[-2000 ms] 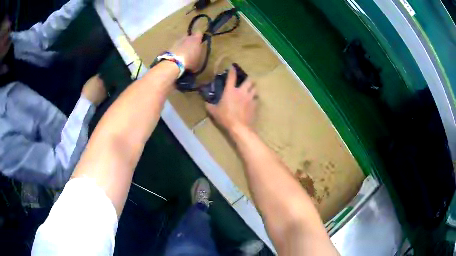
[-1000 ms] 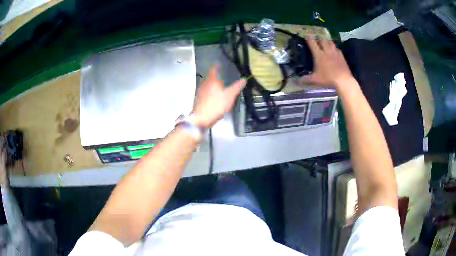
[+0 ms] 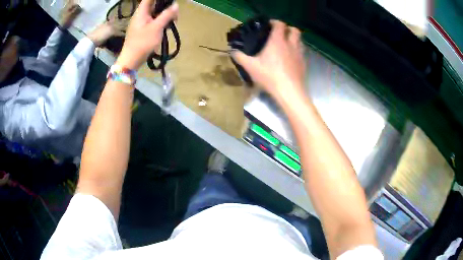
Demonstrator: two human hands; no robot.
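Observation:
My left hand (image 3: 147, 30), with a beaded band at the wrist, is closed on a looped black power cord (image 3: 171, 44) over the cardboard sheet (image 3: 203, 71). A clear shiny bag (image 3: 167, 90) hangs below the cord at the bench edge. My right hand (image 3: 276, 58) grips a black blower fan unit (image 3: 249, 36) at the upper left corner of the left counting scale's bare steel pan (image 3: 340, 101). The fingers partly hide the unit. A thin dark wire sticks out to its left.
The right counting scale (image 3: 424, 167) has a tan board on top. A dark pad with a white cloth (image 3: 449, 250) is at the lower right corner. Another person in a grey sleeve (image 3: 63, 101) sits at the left, hands near the bench. A small light scrap (image 3: 202, 102) lies on the cardboard.
The view has turned left. The black unit, cord and shiny bag have moved off the right scale to over the cardboard and left scale. My left hand, open before, now holds the cord.

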